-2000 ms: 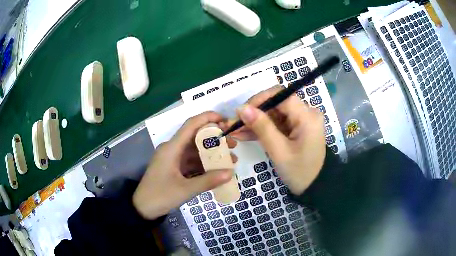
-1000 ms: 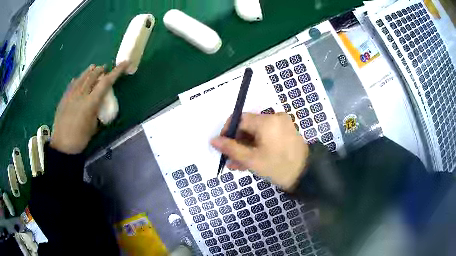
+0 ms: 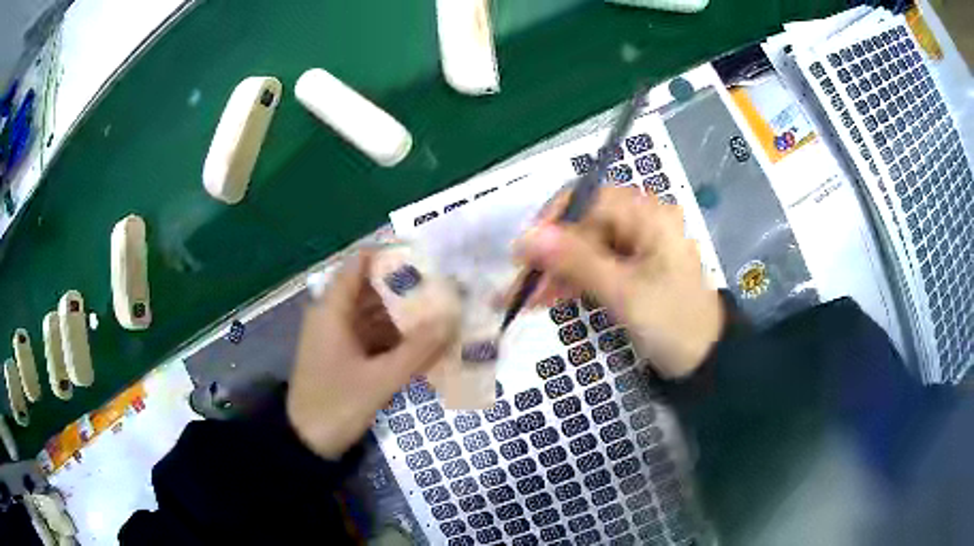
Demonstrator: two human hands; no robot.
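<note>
My left hand (image 3: 358, 347) holds a cream housing (image 3: 467, 386) over the label sheet, blurred by motion. A dark patch (image 3: 404, 279) shows at its upper end. My right hand (image 3: 625, 272) grips the black tweezers (image 3: 587, 192) with the tip down, close to the housing. A small dark label (image 3: 480, 350) shows just beside the tweezers' tip, over the housing's lower part; whether the tip holds it is too blurred to tell. The label sheet (image 3: 534, 469) lies beneath, with rows of black labels and a white bare area partly behind my hands.
A green conveyor belt (image 3: 320, 203) runs along the top and left, carrying several cream housings (image 3: 244, 139). Stacked label sheets (image 3: 908, 160) lie at right, beside a grey surface (image 3: 737, 224) and an orange printed patch (image 3: 760, 115). Blue items (image 3: 16, 133) show at far left.
My left hand has come back from the belt and now holds a housing over the sheet. The tweezers have moved up and right from the label rows. Belt housings have shifted left and down.
</note>
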